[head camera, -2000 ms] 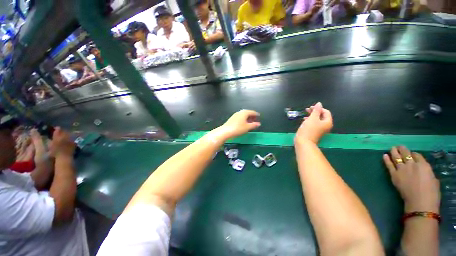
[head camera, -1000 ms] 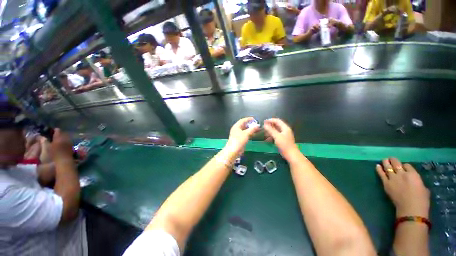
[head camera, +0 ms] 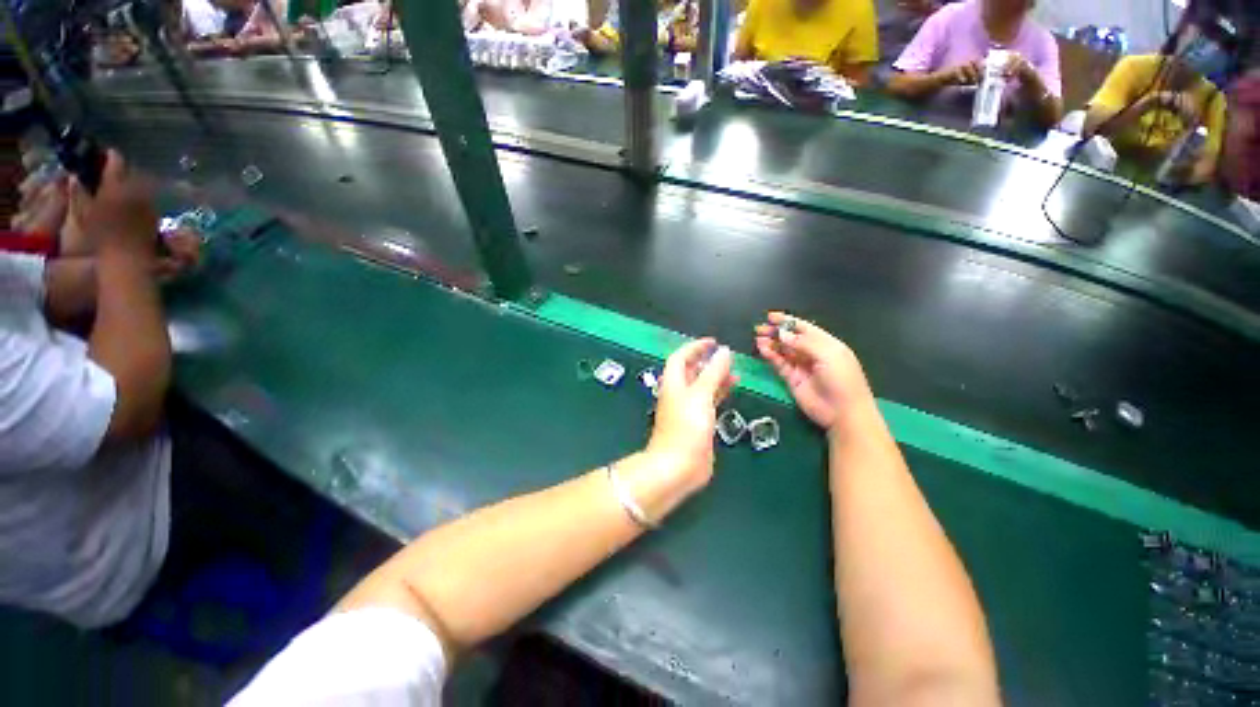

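Observation:
My left hand [head camera: 687,414] is raised over the bench edge and pinches a small pale piece [head camera: 720,355] at its fingertips, mostly hidden by the fingers. My right hand [head camera: 826,380], beside it and apart, holds a tiny silvery piece [head camera: 789,329] between thumb and fingers. Two clear rounded-square frames [head camera: 764,434] lie together on the green bench just right of my left wrist. A filled white-faced housing part [head camera: 609,372] lies left of my left hand. Another small part [head camera: 650,377] is partly hidden behind that hand.
A dark conveyor belt [head camera: 940,373] runs beyond the bright green edge strip [head camera: 967,453], with small units [head camera: 1130,414] on it at right. A green post [head camera: 463,152] stands at left. A clear blister tray [head camera: 1202,622] is at lower right. A neighbour [head camera: 83,414] works at left.
The view has turned right and down. My right hand came back from the belt, met my left, and now sits slightly apart from it. The neighbour's hand at right has left view.

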